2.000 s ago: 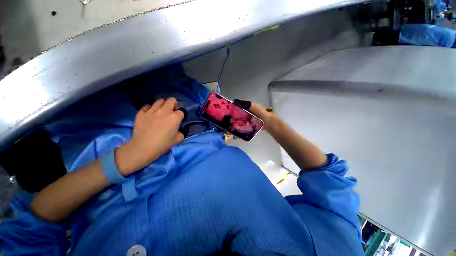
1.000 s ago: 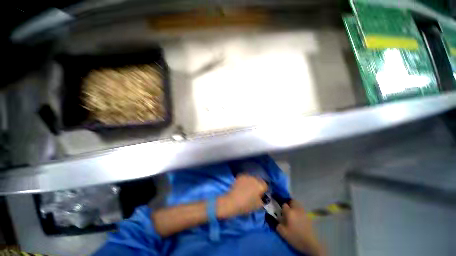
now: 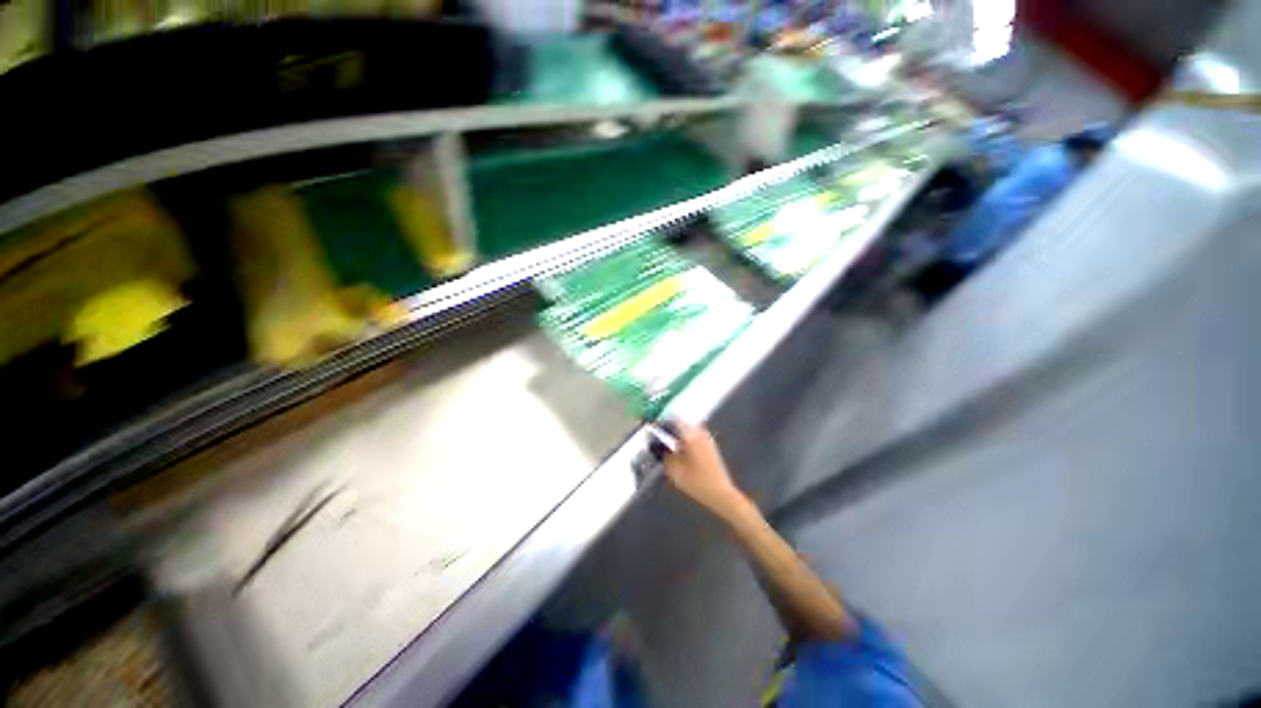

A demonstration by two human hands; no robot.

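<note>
My right hand (image 3: 703, 468) is blurred at the conveyor's front metal rail, beside the near corner of a green circuit board (image 3: 650, 332). Dark finger cots seem to show at its fingertips, with a small dark and white thing there. I cannot tell whether the hand grips it. The board lies on the line with a yellow strip (image 3: 636, 307) across it. A faint skin-toned patch at the bottom, beside a blue sleeve, may be my left hand (image 3: 622, 639); its state is hidden by blur.
More green boards (image 3: 788, 228) lie farther along the line. Yellow strip stacks (image 3: 284, 277) stand on the shelf at left, under a large black bin (image 3: 277, 76). A slim dark tool (image 3: 291, 533) lies on the worktop. Tan pieces (image 3: 97, 675) show bottom left. A person in blue (image 3: 1016, 201) is at far right.
The view has swung up and right along the line. My right hand has moved from my lap up to the rail. The phone seen earlier is no longer clearly visible.
</note>
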